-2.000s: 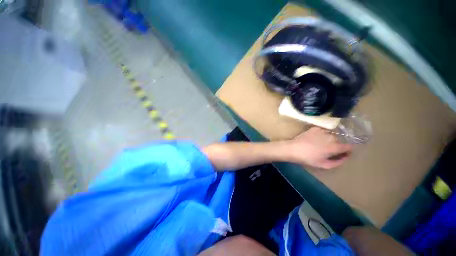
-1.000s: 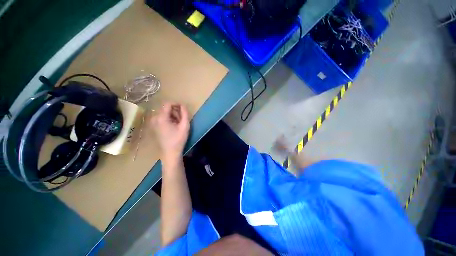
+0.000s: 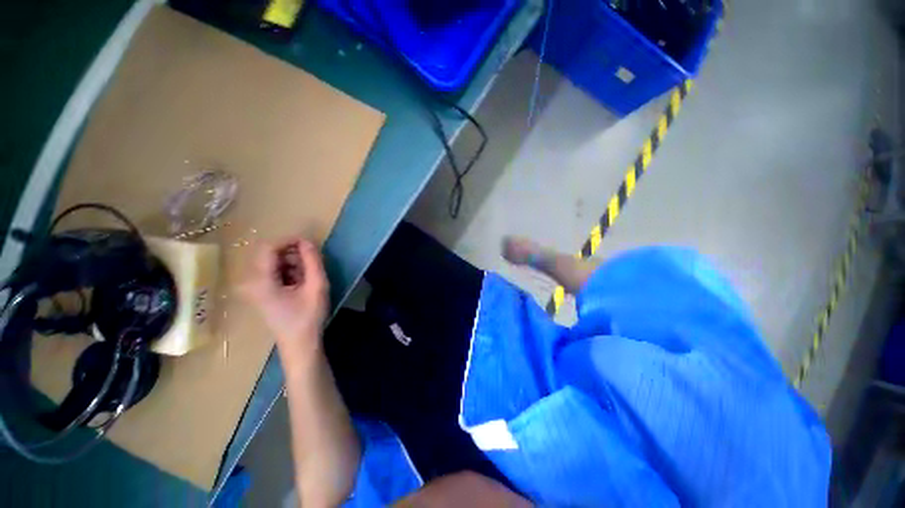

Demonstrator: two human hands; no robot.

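Black headphones [image 3: 84,372] lie at the left edge, their band cut off. One opened ear cup [image 3: 135,303] rests on a cream support block [image 3: 189,298] with handwritten marks. A thin silvery wire coil [image 3: 201,201] lies above the block, and a short straight strand lies beside it. My left hand [image 3: 288,283] is over the cardboard, right of the block, with curled fingers; a dark patch shows between them, and whether it holds anything is unclear. My right hand [image 3: 526,251] is out over the floor, small and blurred; its fingers cannot be made out.
The brown cardboard sheet [image 3: 258,109] lies on the green bench. A blue tray [image 3: 452,69] and a dark object with a yellow patch [image 3: 283,12] are at the top. A black cable loop [image 3: 458,184] hangs over the bench edge. A blue crate [image 3: 595,64] stands beside yellow-black floor tape [image 3: 635,179].
The view has swung round from the floor left of the bench to the floor right of it. Lately the bench items shifted left and down in view. My right hand has come into clearer view.
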